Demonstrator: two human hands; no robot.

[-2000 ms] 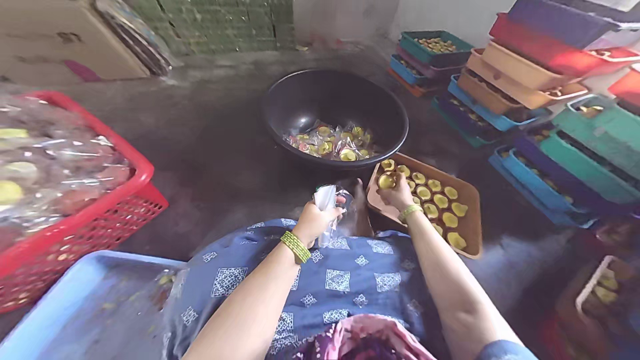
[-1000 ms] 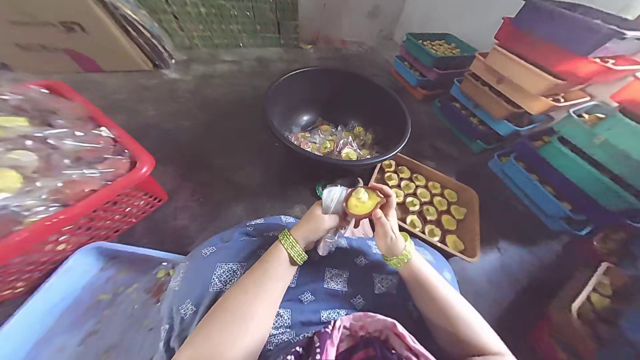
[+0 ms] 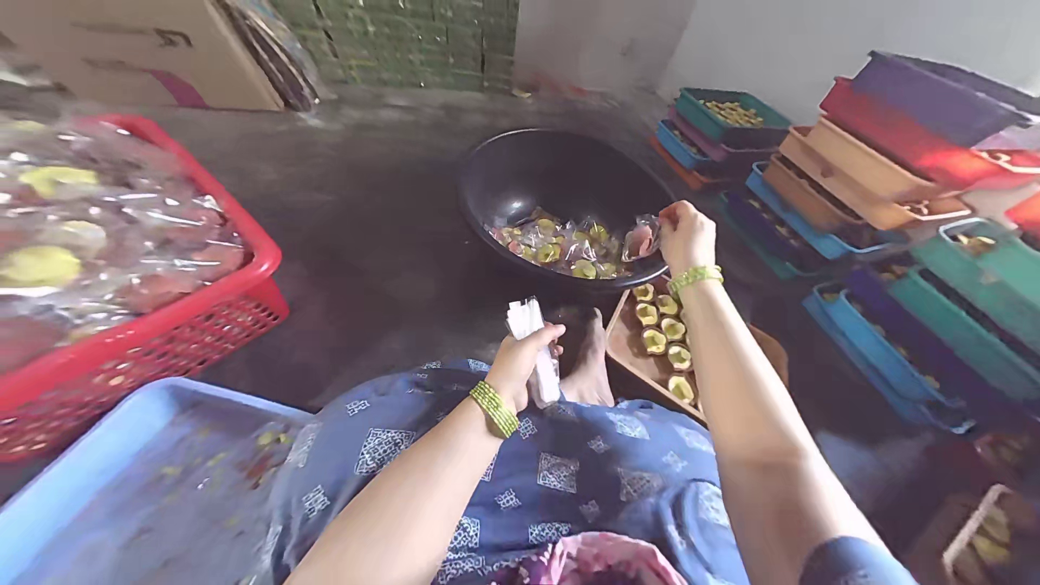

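My left hand (image 3: 524,357) grips a stack of clear plastic bags (image 3: 536,349) above my lap. My right hand (image 3: 689,236), over the right rim of a black plastic basin (image 3: 496,183), pinches a small clear bag with a reddish piece inside (image 3: 642,239). Several similar packets with yellow pieces (image 3: 569,248) lie in the bottom of the basin. Below my right forearm is an orange-brown tray (image 3: 630,353) holding rows of small yellow cup-shaped pieces (image 3: 654,341), partly hidden by the arm.
A red plastic basket (image 3: 252,244) heaped with bagged pieces stands at the left, beside a light blue tray (image 3: 187,398) with scraps. Stacked coloured trays (image 3: 861,162) stand on the right. Flattened cardboard (image 3: 138,57) leans at the back left. My bare foot (image 3: 591,374) is near the basin.
My right hand went from the tray to a yellow piece held by the bags at my left hand, and is now at the basin's rim with a filled bag. My left hand stayed over my lap.
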